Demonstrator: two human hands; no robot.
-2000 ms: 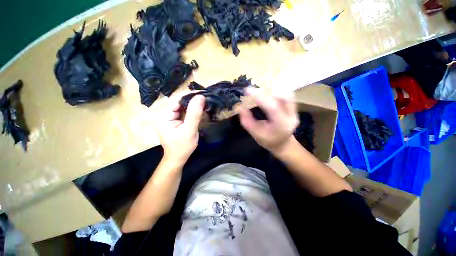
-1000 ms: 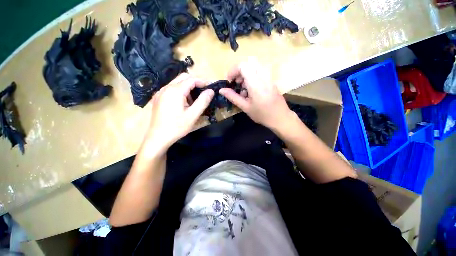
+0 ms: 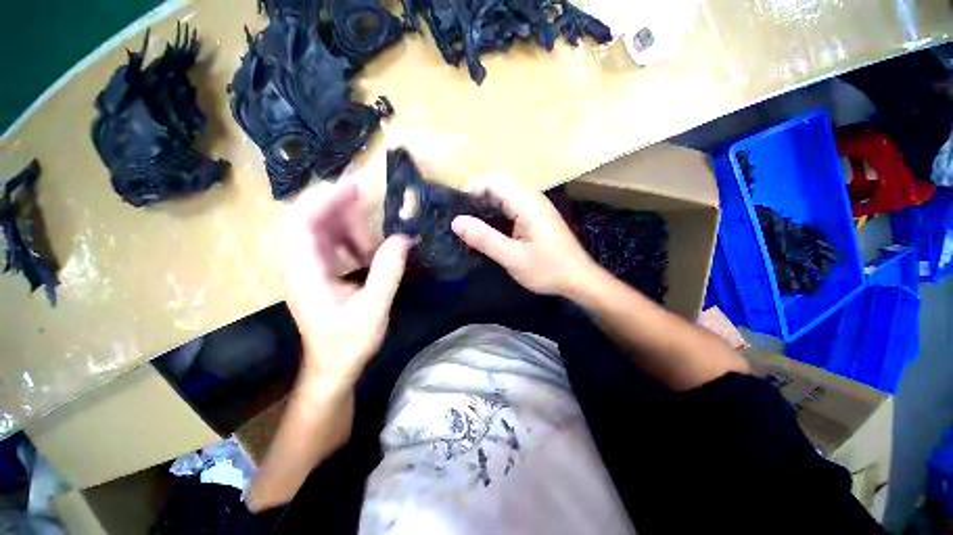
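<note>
A black moulded shell piece [image 3: 444,214] with a ragged outline and a hole near its left side is held over the bench's front edge. My right hand [image 3: 523,235] grips its right side, thumb on top. My left hand [image 3: 350,256] is at its left side, blurred; its thumb is near the lower left of the piece, the fingers spread away from it. Whether the left hand bears any of the piece is unclear. Whether a second part is joined to it cannot be told.
Grouped black pieces [image 3: 303,89] lie along the tan bench [image 3: 502,125], with a white glue bottle [image 3: 641,42] at the back right. An open carton [image 3: 695,225] with black parts and a blue crate [image 3: 768,240] stand right; another carton [image 3: 115,428] is lower left.
The piece has been turned and unfolded, so its hole now shows. My left fingers have opened away from it. The view has shifted slightly.
</note>
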